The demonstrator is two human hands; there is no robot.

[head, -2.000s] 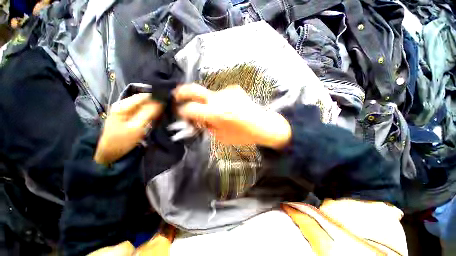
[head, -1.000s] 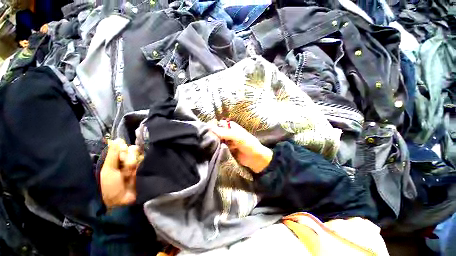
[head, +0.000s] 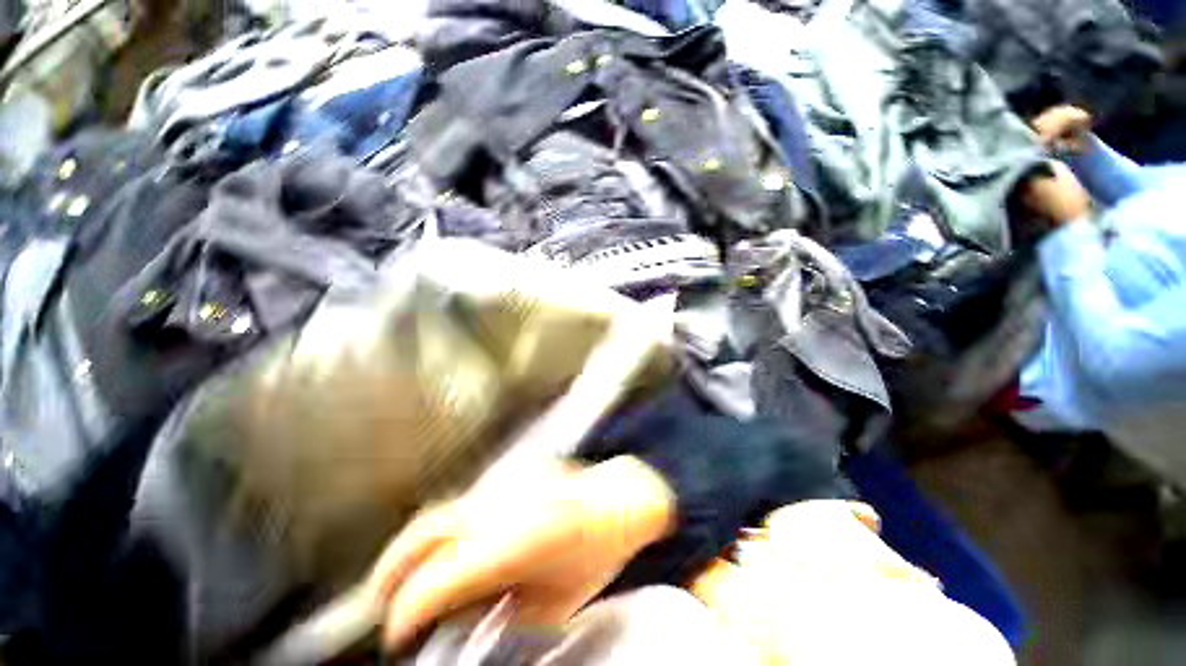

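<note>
The grey denim jacket point(head: 221, 520) is in front of me, strongly blurred, with its yellow-gold embroidery point(head: 351, 416) spread over the middle left. My right hand point(head: 540, 540) is at the lower middle, blurred, its fingers curled on the jacket's cloth near the bottom edge. Whether it also holds a tool cannot be seen. I cannot make out my left hand; the lower left is dark and smeared.
A heap of grey-black denim garments point(head: 520, 111) with brass-coloured buttons lies behind. A pale green-grey garment point(head: 897, 117) is at the upper right, with a person's hands and light blue sleeves point(head: 1106, 299) beside it. A blue edge point(head: 943, 553) shows at lower right.
The view has turned right, bringing the person in light blue into view. The embroidered jacket has moved and is blurred. My right hand is lower, and my left hand no longer shows.
</note>
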